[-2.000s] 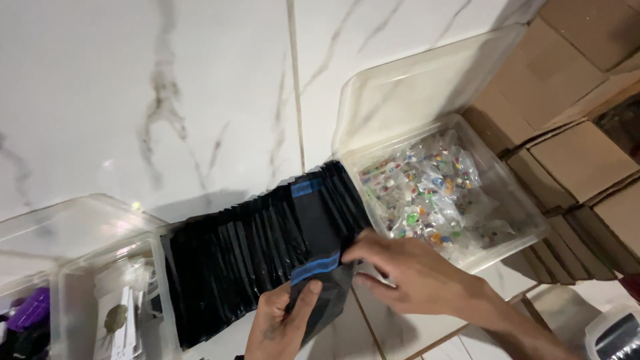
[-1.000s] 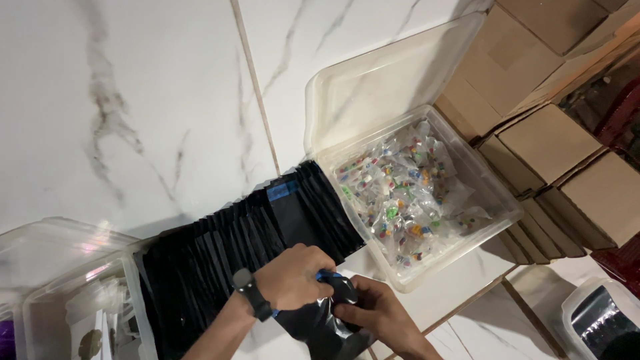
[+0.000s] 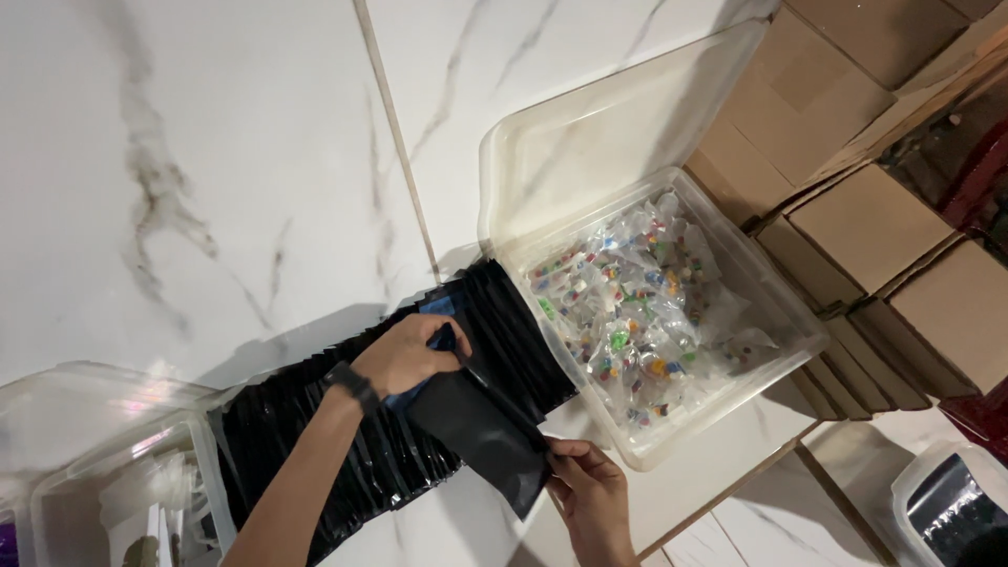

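A black plastic mailing bag point(image 3: 480, 433) is held between both hands, above a long row of similar black bags point(image 3: 362, 465). My left hand point(image 3: 413, 354), with a dark band on its wrist, pinches the upper end, where a dark blue strip shows. At the lower right corner of the same bag, the fingers of my right hand point(image 3: 587, 488) grip its edge. Right of the row is a clear plastic bin point(image 3: 787, 346) holding many small clear packets point(image 3: 630, 307) with colourful pieces inside.
The bin's lid point(image 3: 598, 134) leans against the marbled tile wall. Folded cardboard boxes point(image 3: 874, 228) stand at the right. Another plastic container point(image 3: 205, 472) with cards and clear packets is at lower left, and a small tub point(image 3: 913, 480) with dark contents at lower right.
The bag, bunched up in both hands one second ago, is now stretched out between them. My right hand has moved down and away from my left hand.
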